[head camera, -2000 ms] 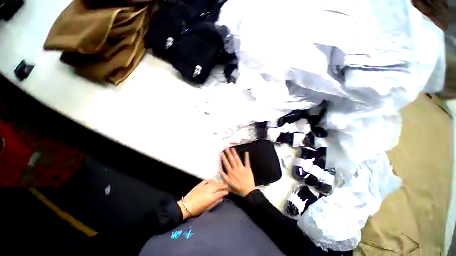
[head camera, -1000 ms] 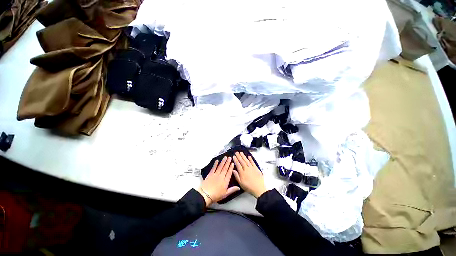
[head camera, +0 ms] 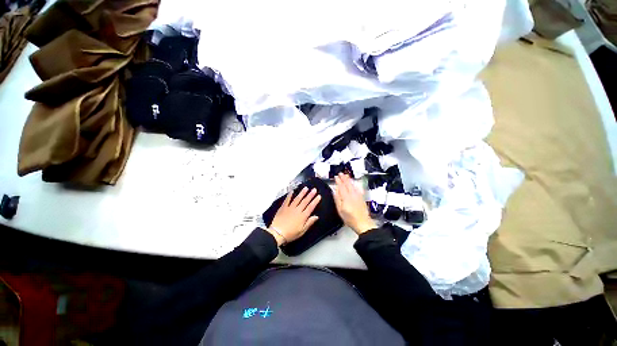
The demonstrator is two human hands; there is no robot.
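Note:
A small black bag (head camera: pixel 321 217) lies flat on the white table near its front edge. My left hand (head camera: pixel 295 215) lies flat on the bag's left part, fingers spread. My right hand (head camera: pixel 351 203) is at the bag's right side, its fingers extended toward the strap bundles. It grips nothing that I can see; whether its palm touches the bag is unclear. Black strap bundles with white bands (head camera: pixel 395 203) lie just right of and behind the right hand.
A large heap of white tissue paper (head camera: pixel 298 67) fills the back. Crumpled paper (head camera: pixel 450 253) lies right. Finished black bags (head camera: pixel 193 111) and folded brown pieces (head camera: pixel 74 128) are at the left. A flat tan sheet (head camera: pixel 541 169) covers the far right. Tiny labels are scattered centre-left.
My right hand has moved off the bag's top to its right side. My left hand stays on the bag. The view has shifted slightly.

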